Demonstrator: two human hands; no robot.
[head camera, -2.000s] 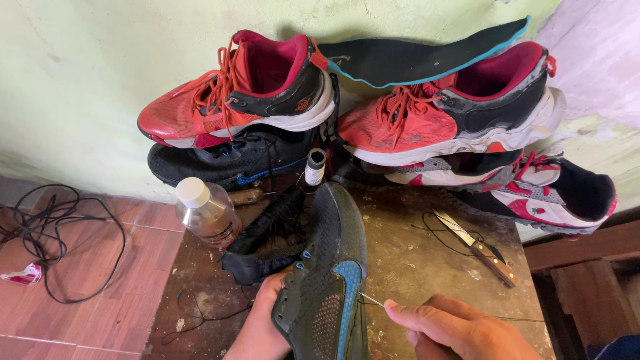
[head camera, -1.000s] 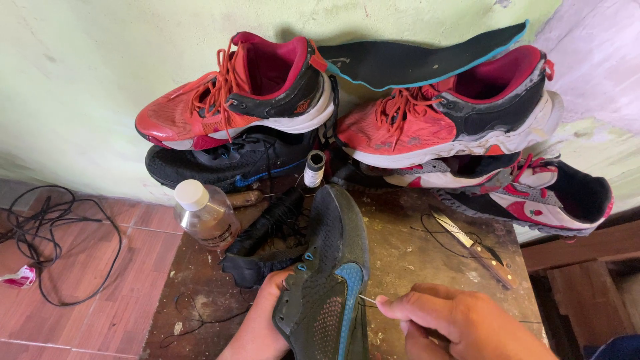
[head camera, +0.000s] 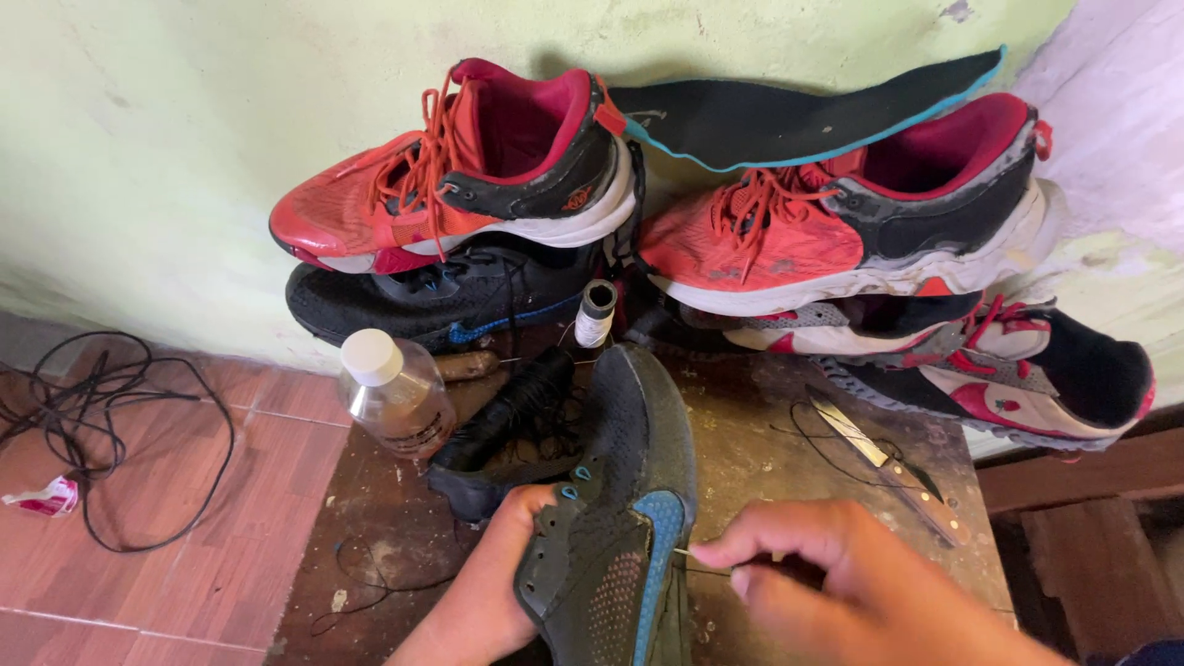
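Observation:
A black sneaker with a blue side stripe (head camera: 610, 481) stands toe up at the lower middle. My left hand (head camera: 490, 578) grips it from the left, its fingers partly hidden inside or behind the upper. A thin metal tool, a needle or an awl (head camera: 683, 552), meets the sneaker's side by the blue stripe. My right hand (head camera: 814, 564) pinches that tool between thumb and forefinger; its handle, if any, is hidden. Dark thread runs near the fingertips. Behind the sneaker's toe stands a spool of white thread (head camera: 594, 324), and a bundle of black thread (head camera: 518, 402) lies to its left.
A clear plastic bottle with a white cap (head camera: 398, 398) stands at the worn wooden table's left (head camera: 740, 444). A knife with a wooden handle (head camera: 879, 458) lies right. Red sneakers (head camera: 370, 203) rest on other shoes at the wall, with an insole (head camera: 786, 120). Black cord (head camera: 120, 444) lies on the floor.

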